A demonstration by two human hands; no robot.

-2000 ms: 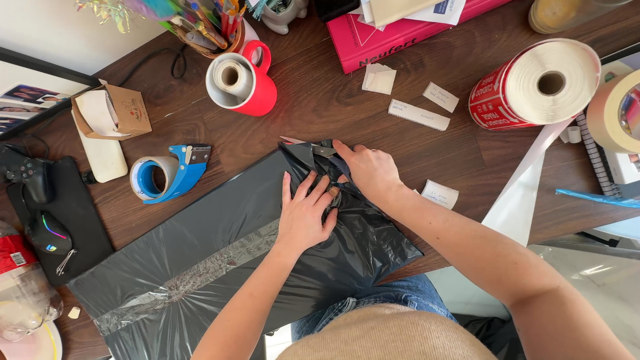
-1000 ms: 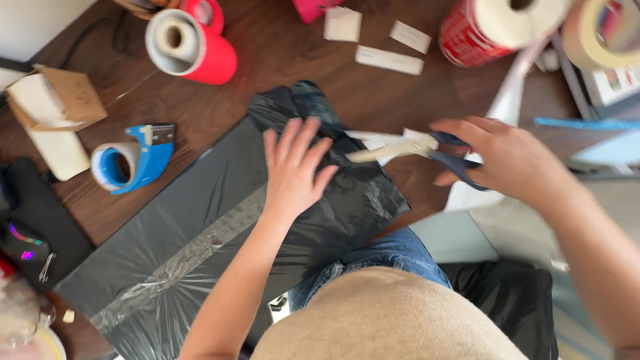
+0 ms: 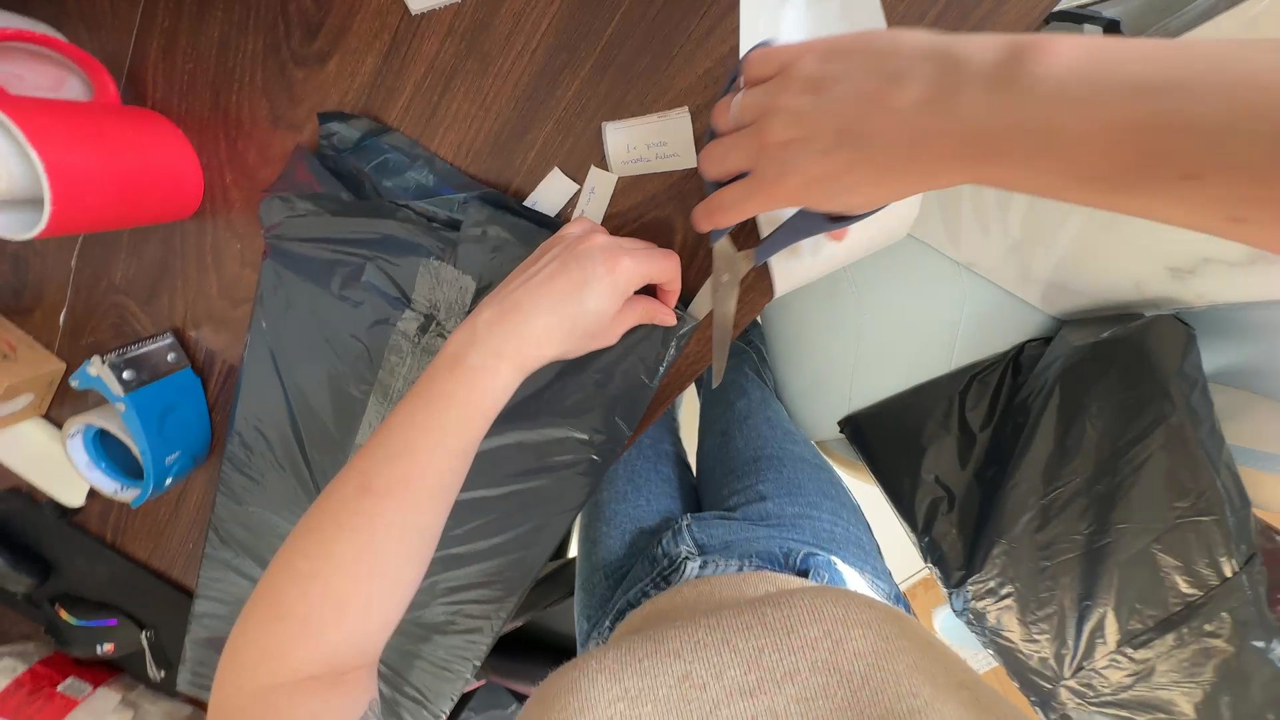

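A parcel wrapped in black plastic film (image 3: 500,440) lies on the wooden desk, with a strip of clear tape (image 3: 405,350) along its top. My left hand (image 3: 590,290) pinches the film between thumb and fingers at the parcel's right corner. Over the desk edge, my right hand (image 3: 800,130) holds scissors (image 3: 728,290) by their dark blue handles, the blades pointing down just right of that corner. The blades look closed or nearly so. Loose film bunches at the parcel's far end.
On the left stand a red mug (image 3: 125,165) and a blue tape dispenser (image 3: 165,430). Small paper slips (image 3: 650,142) bearing handwriting lie beyond the parcel. Another black plastic package (image 3: 1080,470) rests at the right, beside a pale seat (image 3: 890,330).
My left hand has gone from lying spread on the film to pinching its right corner. Between the first two frames my right hand came off the parcel, scissors in hand. The view has shifted and moved closer.
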